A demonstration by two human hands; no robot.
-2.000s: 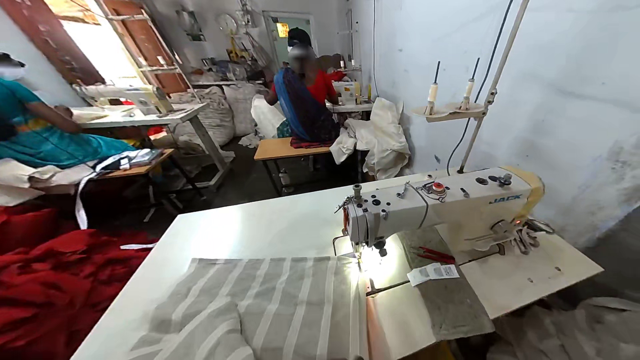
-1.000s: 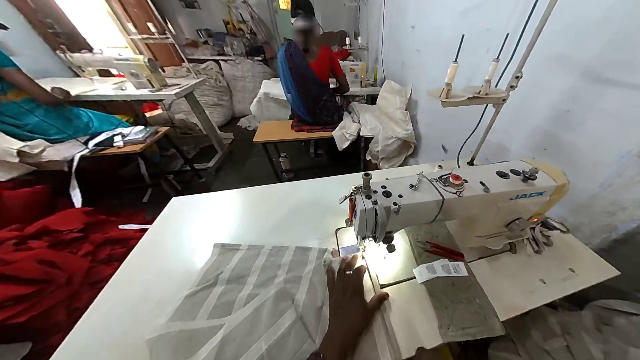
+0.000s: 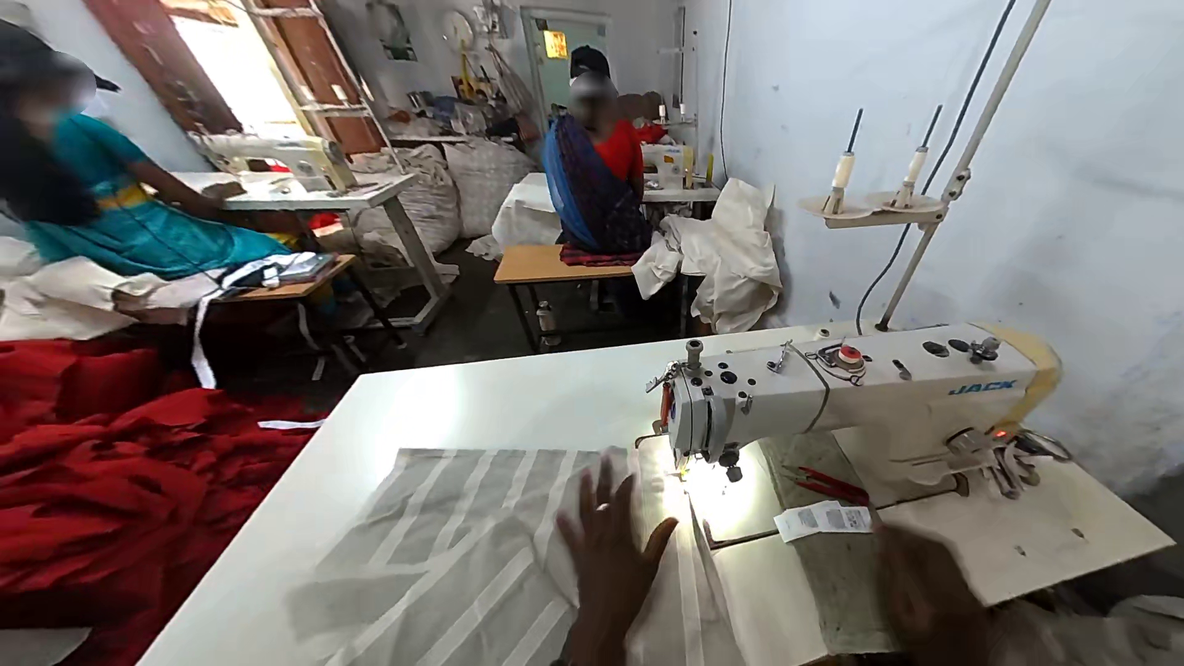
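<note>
A grey cloth with pale stripes [image 3: 481,546] lies on the white sewing table, its right edge running under the needle area of a Jack sewing machine [image 3: 832,388]. My left hand [image 3: 610,546] rests flat on this cloth, fingers spread, just left of the lit needle. Blurred, my right hand [image 3: 925,583] is at the right, beside white printed labels [image 3: 823,520]; whether it touches them is unclear. Red-handled thread snips [image 3: 832,486] lie behind the labels, on a dark grey cloth pad [image 3: 837,583].
A thread stand [image 3: 874,208] with two spools rises behind the machine. Red fabric [image 3: 139,490] is heaped at the left. One person [image 3: 601,176] sits beyond the table near a wooden bench [image 3: 555,266]; another person [image 3: 148,203] sits at the left by a sewing machine [image 3: 287,162].
My left hand, absent two seconds ago, came onto the striped cloth and is still there. My right hand has come into view by the labels.
</note>
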